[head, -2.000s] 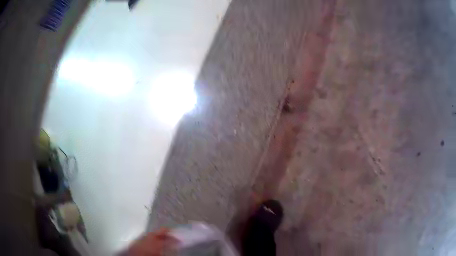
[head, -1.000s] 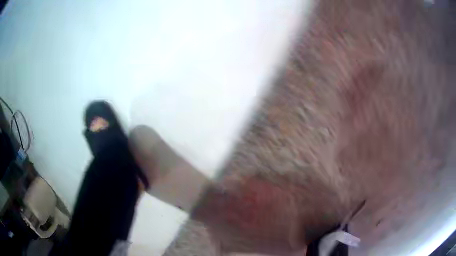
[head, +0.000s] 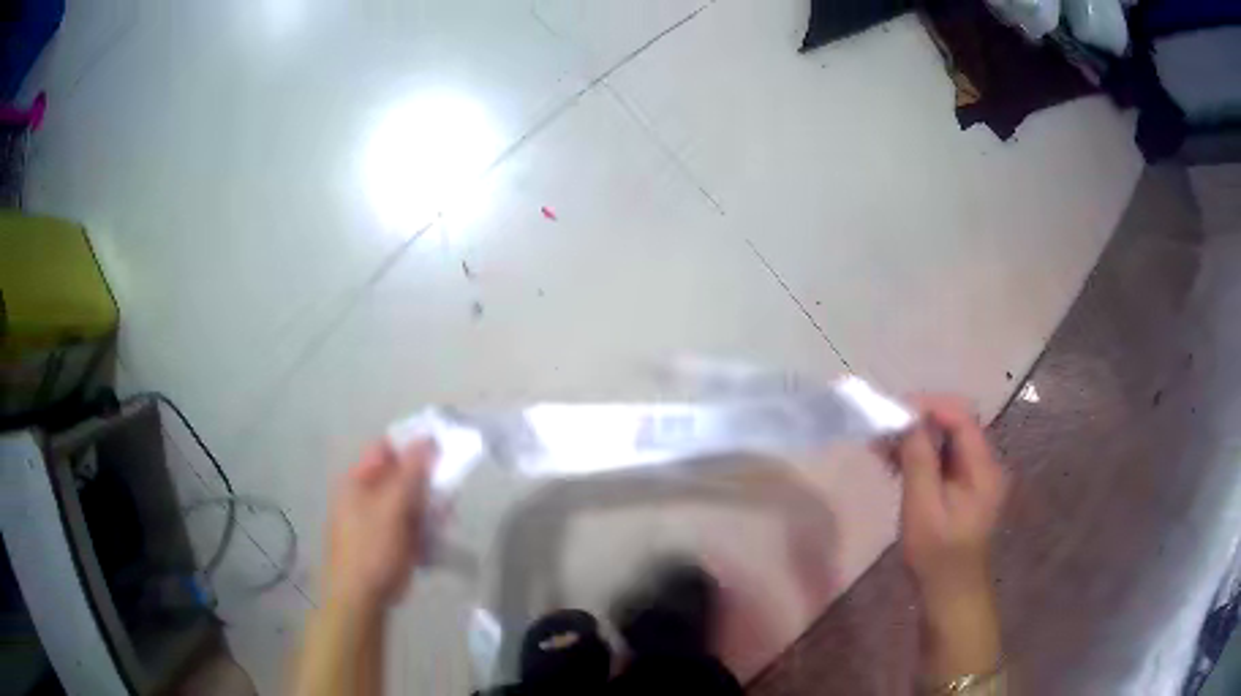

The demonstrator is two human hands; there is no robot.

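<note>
A white strip with blurred dark print, which looks like the care label strip (head: 681, 432), is stretched roughly level between my two hands, above the floor. My left hand (head: 381, 524) grips its left end, where the strip is bunched or folded and a loose part hangs down. My right hand (head: 953, 483) pinches its right end between thumb and fingers. The print is too blurred to read.
Pale tiled floor (head: 613, 286) lies below with small scraps on it. My dark shoes (head: 568, 649) show at the bottom. A yellow-green container (head: 55, 286), a white-edged frame (head: 65, 558) and a cable are at left. Dark cloth (head: 1000, 68) lies at upper right.
The view has swung from the floor edge and a stepping foot to tiled floor. Both my hands now show, holding the strip stretched; one second ago no hand was clearly visible.
</note>
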